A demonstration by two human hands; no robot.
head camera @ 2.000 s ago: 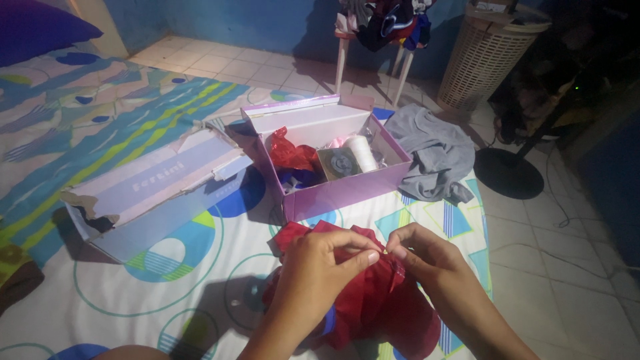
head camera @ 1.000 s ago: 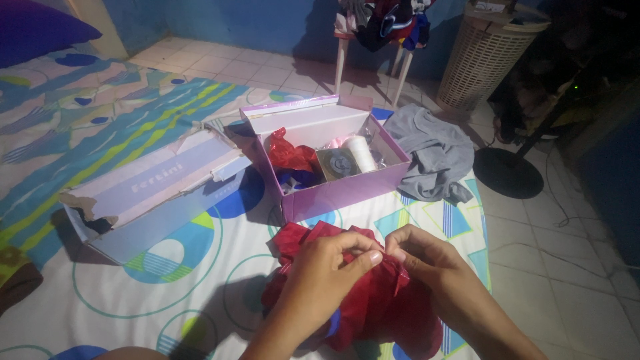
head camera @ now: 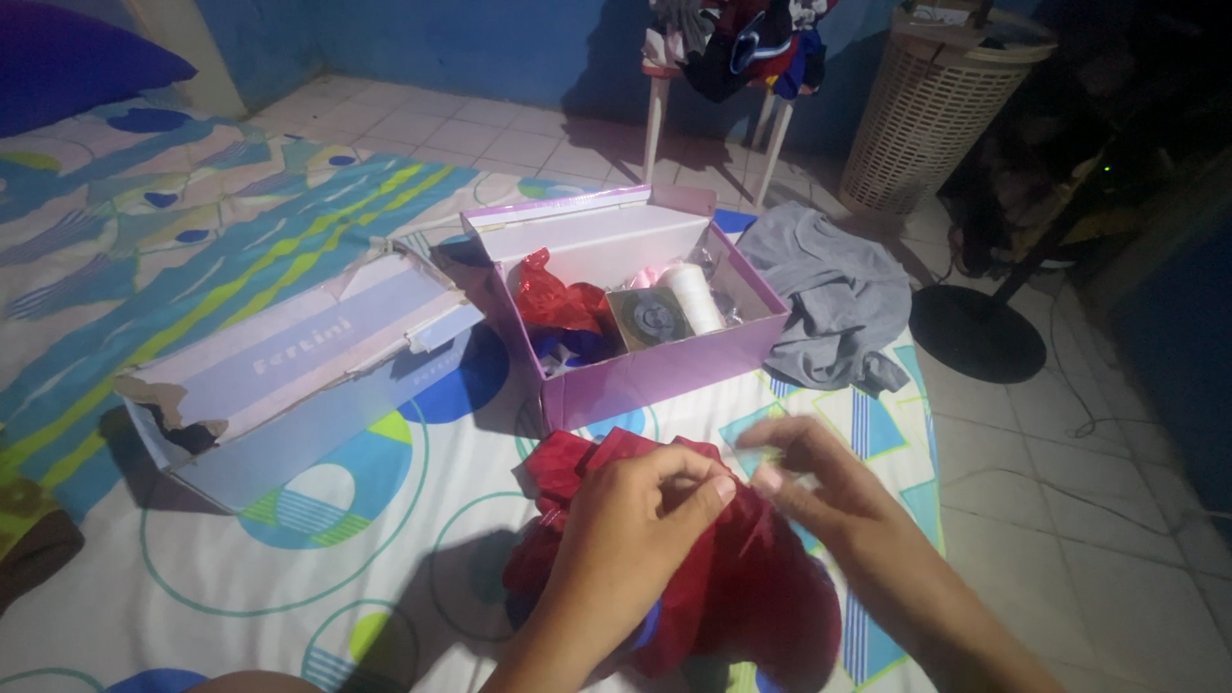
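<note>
Dark red cloth (head camera: 751, 577) lies bunched on the bed below my hands, with a bit of blue showing at its underside. My left hand (head camera: 645, 510) pinches the cloth's upper part between thumb and index finger. Just to its right is my right hand (head camera: 818, 472), its thumb and fingers apart and slightly blurred. Whether a needle or thread is between the fingertips cannot be told. Beyond the hands, a purple open box (head camera: 664, 375) holds a white thread spool (head camera: 691, 298), a crinkled red wrapper (head camera: 558, 298) and a dark square packet (head camera: 650, 320) with a round emblem.
A torn light blue carton (head camera: 318, 395) lies left of the open box. Grey cloth (head camera: 828, 289) lies at the bed's right edge. On the tiled floor stand a black round base (head camera: 977, 332), a wicker-like basket (head camera: 938, 115) and a stool (head camera: 656, 125) piled with clothes.
My right hand's fingers have spread and moved slightly away from my left fingertips; one second ago both hands were pinching close together at the red cloth.
</note>
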